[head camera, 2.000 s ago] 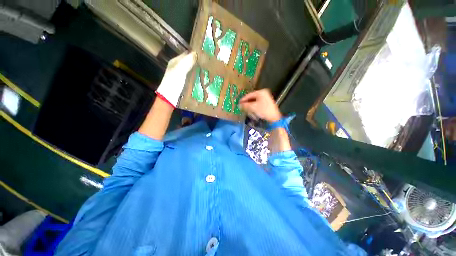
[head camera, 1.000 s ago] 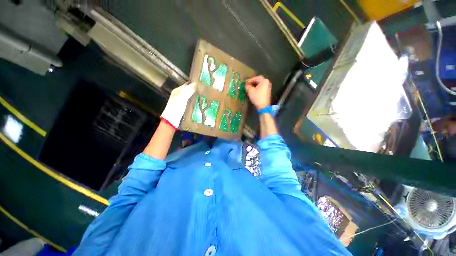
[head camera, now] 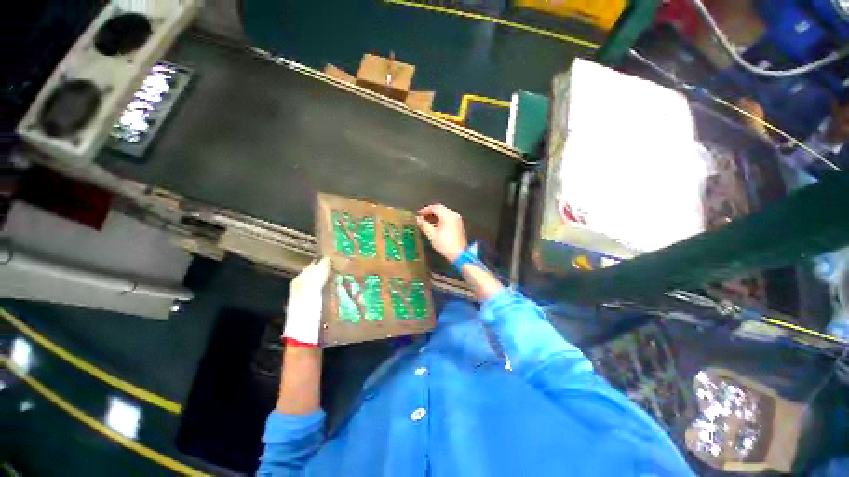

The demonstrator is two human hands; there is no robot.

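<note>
A tan-brown solder pallet (head camera: pixel 370 265) is held up in front of my chest, its underside facing me. Green solder sides of circuit boards show through its four windows. My left hand (head camera: pixel 308 302), in a white glove with a red cuff edge, grips the pallet's left edge; its fingers behind are hidden. My right hand (head camera: pixel 441 229), bare with a blue wrist strap (head camera: pixel 468 256), is at the pallet's upper right corner with fingers bent together. Whether it pinches something small or the edge cannot be told.
The dark conveyor (head camera: pixel 279 140) lies beyond the pallet. Another loaded pallet (head camera: pixel 147 110) lies on it by a fan unit (head camera: pixel 102 74). A carton with white plastic (head camera: pixel 633 158) and a green post (head camera: pixel 689 238) are at right. An open carton of shiny parts (head camera: pixel 735 419) is lower right.
The view has swung towards the conveyor, bringing the fan unit and second pallet into sight. My left hand still holds the pallet. My right hand has moved up along its right edge to the upper corner.
</note>
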